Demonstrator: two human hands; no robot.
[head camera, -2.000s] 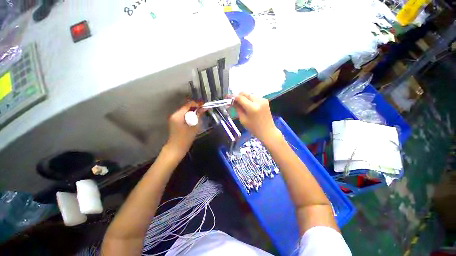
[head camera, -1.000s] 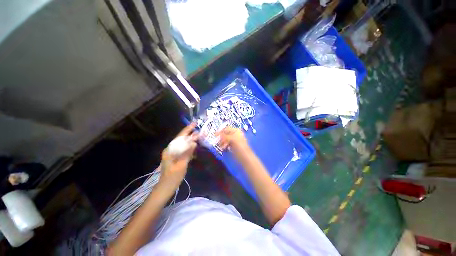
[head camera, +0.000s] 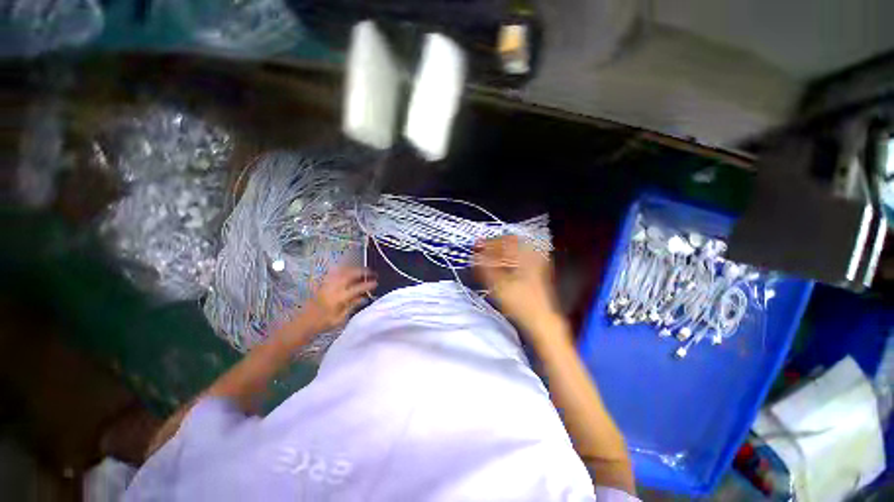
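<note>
Loose white cables (head camera: 417, 224) lie in strands across my lap. My right hand (head camera: 512, 273) is on their right end, slightly blurred; whether it grips a strand is unclear. My left hand (head camera: 343, 294) is beside the large tangled cable pile (head camera: 265, 255), at its lower right, with a thin strand near its fingers; its grip is unclear. A round white cable end (head camera: 278, 265) shows on the pile. Finished coils (head camera: 676, 289) lie in the upper part of the blue tray (head camera: 647, 412) at the right.
Two white winding posts (head camera: 434, 96) stand out from the machine (head camera: 676, 78) at the top. The dark tying head with silvery arms (head camera: 863, 235) is at the far right. Shiny bagged items (head camera: 162, 211) lie left of the pile. A white sheet (head camera: 833, 422) is at lower right.
The view has swung left to the lap and cable pile. My hands have left the tray area and moved apart over the loose cables. The white bundle seen in my left hand no longer shows there.
</note>
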